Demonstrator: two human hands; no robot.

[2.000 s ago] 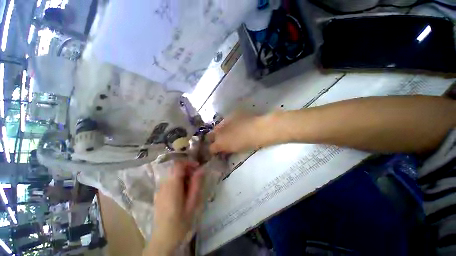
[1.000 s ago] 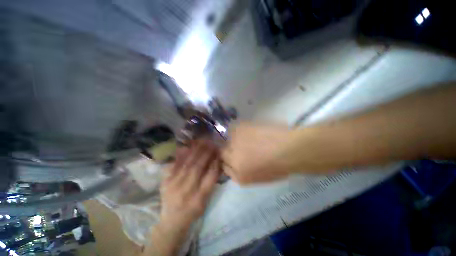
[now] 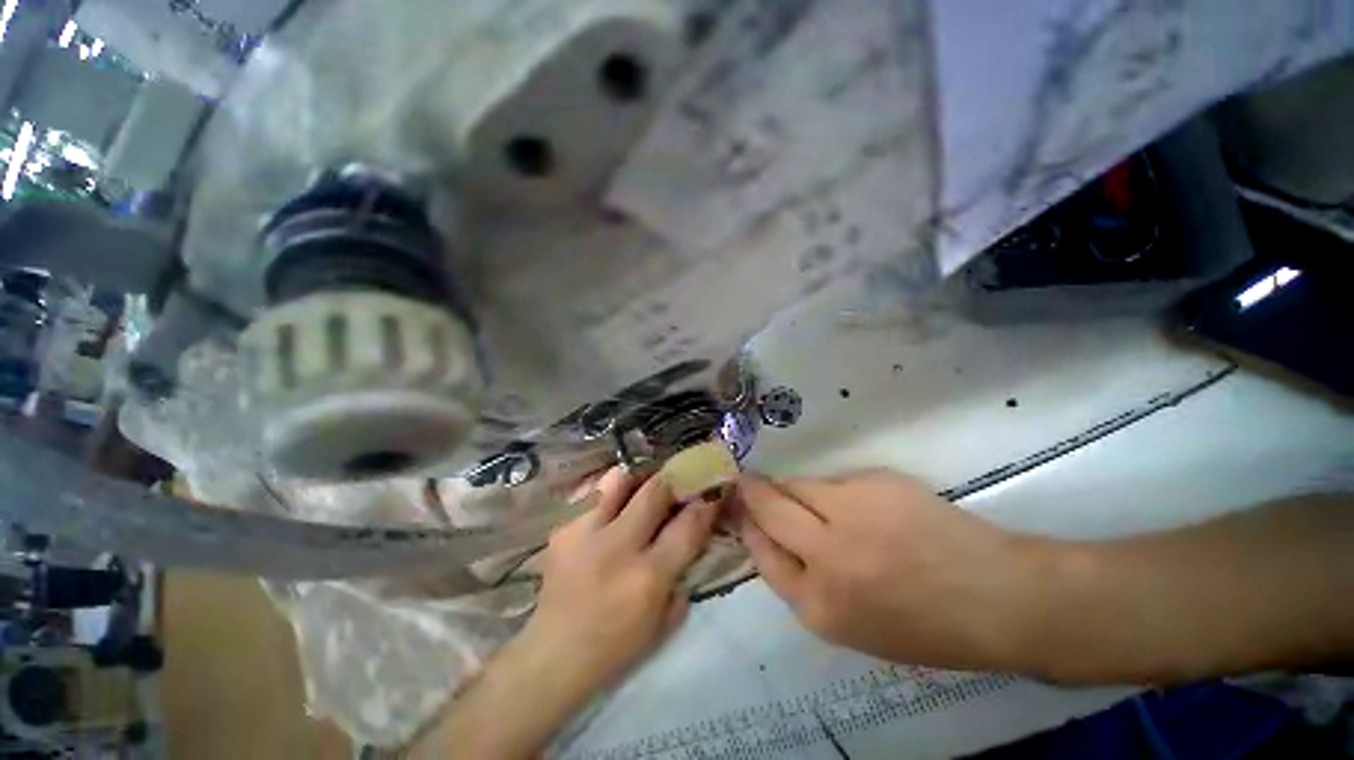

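The garment piece (image 3: 394, 653), pale blotchy cloth, lies bunched at the lower left and runs under my left hand toward the needle area. My left hand (image 3: 624, 564) has its fingertips on the cloth just below the yellowish pad (image 3: 700, 472). My right hand (image 3: 876, 572) pinches the cloth edge right of the pad, its fingertips close to my left ones. The sewing machine head (image 3: 594, 253) fills the upper left. The needle and presser foot are largely hidden behind the pad and metal parts.
The ribbed tension knob (image 3: 357, 379) looms at the left. A paper note (image 3: 1099, 104) hangs at the upper right. Behind it are the accessory box (image 3: 1203, 223) and the smartphone (image 3: 1284, 334). The printed ruler (image 3: 802, 710) runs along the table's front edge. A brown board (image 3: 230, 668) is at the lower left.
The view has moved closer to the machine head, so the knob looms larger. My hands have come together at the needle area; my left fingers, spread flatter before, are now bent on the cloth.
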